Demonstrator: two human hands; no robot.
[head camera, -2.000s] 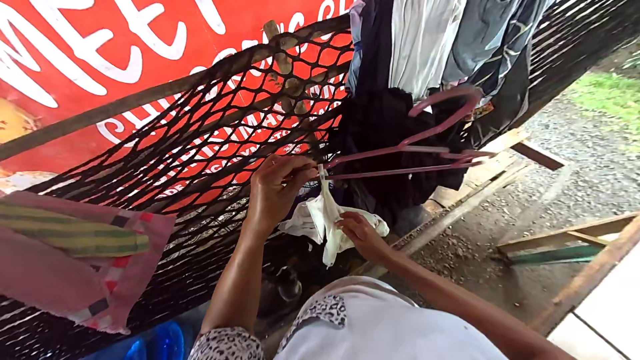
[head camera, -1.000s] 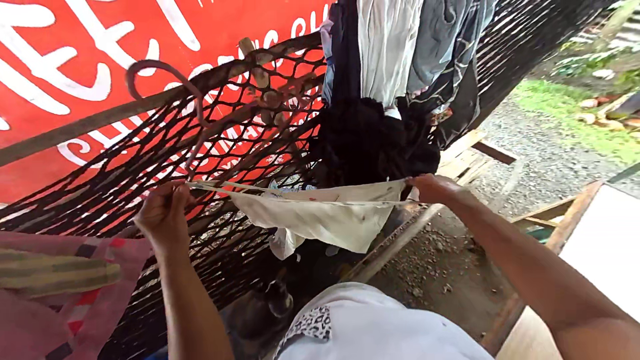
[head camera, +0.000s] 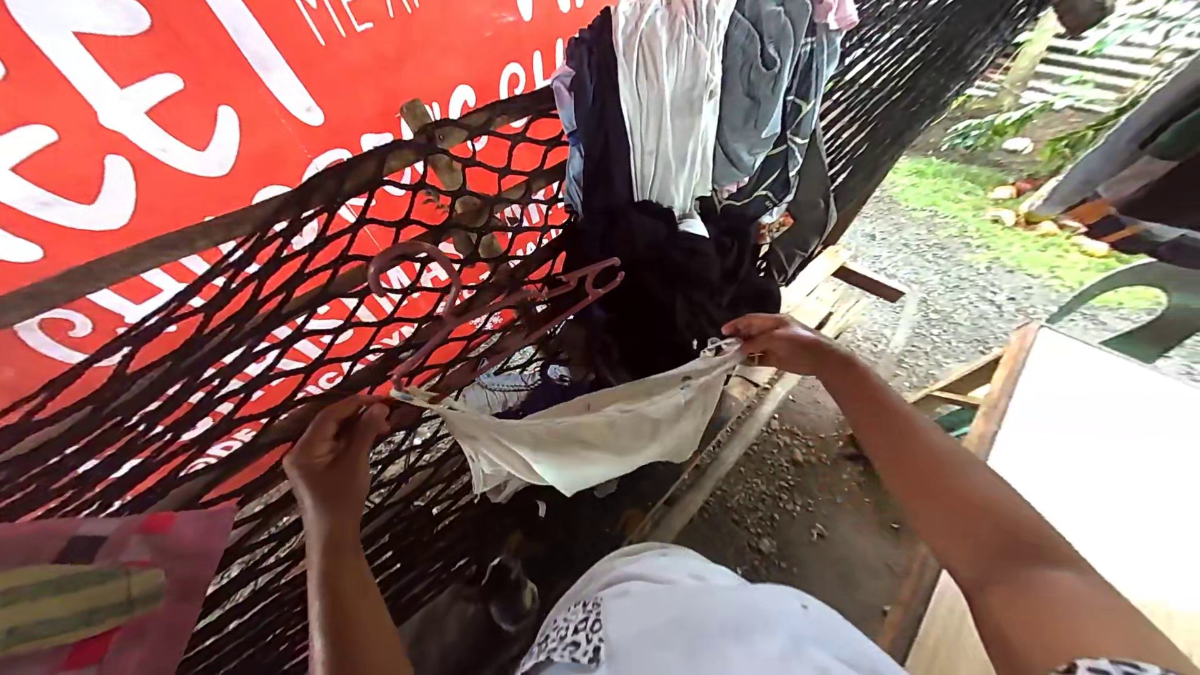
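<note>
A thin white cloth garment (head camera: 586, 436) hangs stretched between my two hands at mid-view, sagging in the middle. My left hand (head camera: 339, 450) pinches its left corner, close to the lower end of a pinkish plastic clothes hanger (head camera: 427, 352). The hanger's hook points up and left, and its arms reach toward the right in front of the black net. Whether my left fingers also grip the hanger is hidden. My right hand (head camera: 783, 345) holds the garment's gathered right end, just below a dark bundle of clothing (head camera: 666, 281).
Black netting (head camera: 375, 244) runs along a red banner (head camera: 234, 103). Behind the garment hang white (head camera: 673, 103) and grey clothes (head camera: 761, 94). A pink checked cloth (head camera: 187, 600) lies lower left, a white-topped table (head camera: 1097, 469) stands right, and a dark animal (head camera: 511, 592) is below.
Two seconds ago my hands were close together on the bunched white garment beside the hanger. They have moved apart, and the garment is now spread between them.
</note>
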